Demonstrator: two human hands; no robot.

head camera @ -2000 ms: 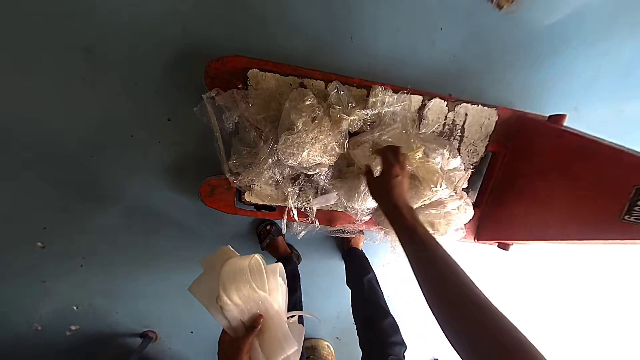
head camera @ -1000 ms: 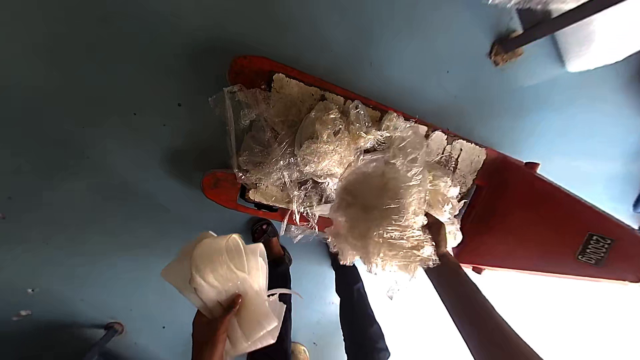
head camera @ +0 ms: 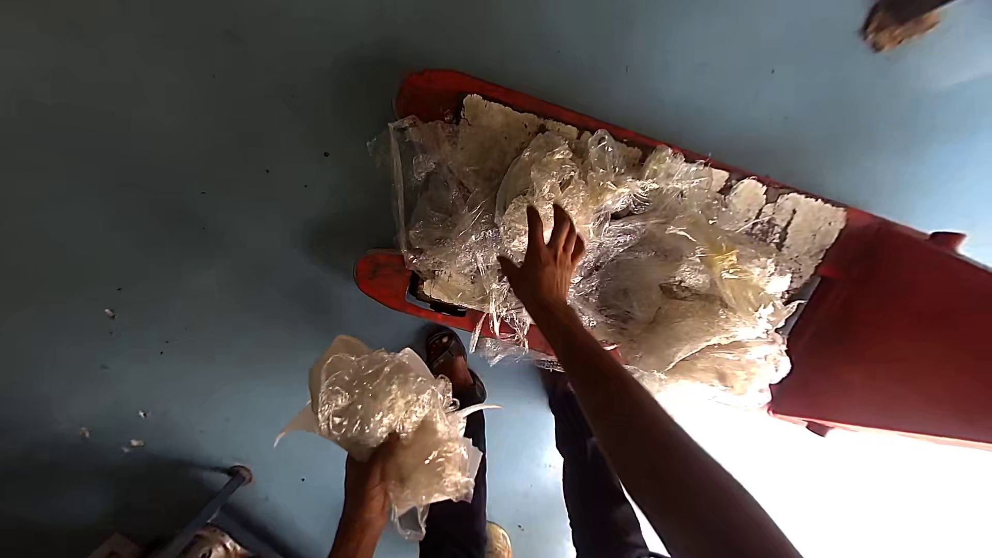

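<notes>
Crumpled clear plastic film (head camera: 690, 294) lies in a loose heap across the worn white boards on the forks of a red pallet truck (head camera: 899, 325). Over the left-middle of the heap is my right hand (head camera: 549, 267), fingers spread, at a bunched clear bag (head camera: 542, 178); whether it touches the film I cannot tell. My left hand (head camera: 372, 480), low in the view, grips a bundle of folded white sheets with crumpled clear film (head camera: 395, 403) on top. Part of its fingers is hidden by the bundle.
A person's sandalled foot (head camera: 446, 349) and dark trousers stand beside the near fork (head camera: 384, 277). A metal leg (head camera: 221, 496) is at lower left, another object's foot (head camera: 895, 27) at upper right. Small scraps (head camera: 136, 444) lie on the blue floor (head camera: 232, 232).
Clear film now lies on the white sheets in my left hand, where earlier only the sheets showed. My right hand has moved left, from the heap's right side to its left-middle.
</notes>
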